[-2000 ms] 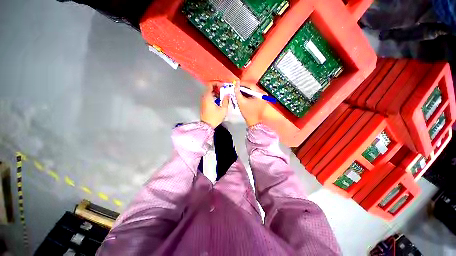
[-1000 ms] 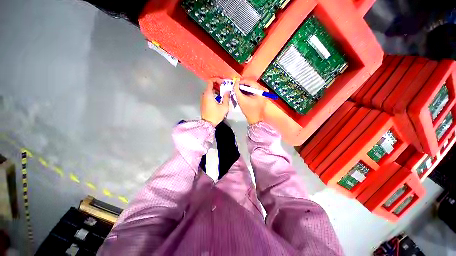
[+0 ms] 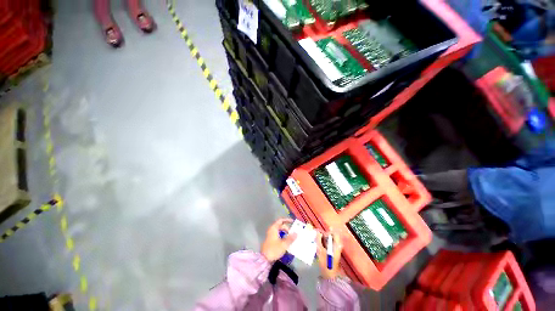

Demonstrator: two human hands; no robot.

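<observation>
My left hand (image 3: 277, 242) holds a white paper slip (image 3: 302, 242) by its left edge; a small dark blue piece shows at its fingers. My right hand (image 3: 329, 255) is at the slip's right side and holds a white marker pen with a blue end (image 3: 330, 260), pointing down. Both hands are beside the near left edge of a stacked red-orange foam tray (image 3: 336, 217). Green circuit boards (image 3: 377, 229) with pale heatsinks lie in its pockets. A white label (image 3: 294, 186) is on the tray's left corner.
A tall stack of black crates (image 3: 286, 91) stands beyond the tray, with boards in the top one. More red foam trays (image 3: 456, 282) are at lower right. A person in blue (image 3: 511, 197) is at right. Another person's pink shoes (image 3: 113, 35) show at top left.
The view has swung up and away, bringing the black crates and yellow-black floor tape into view. The slip now shows broad and flat between my hands; the pen has turned to point down.
</observation>
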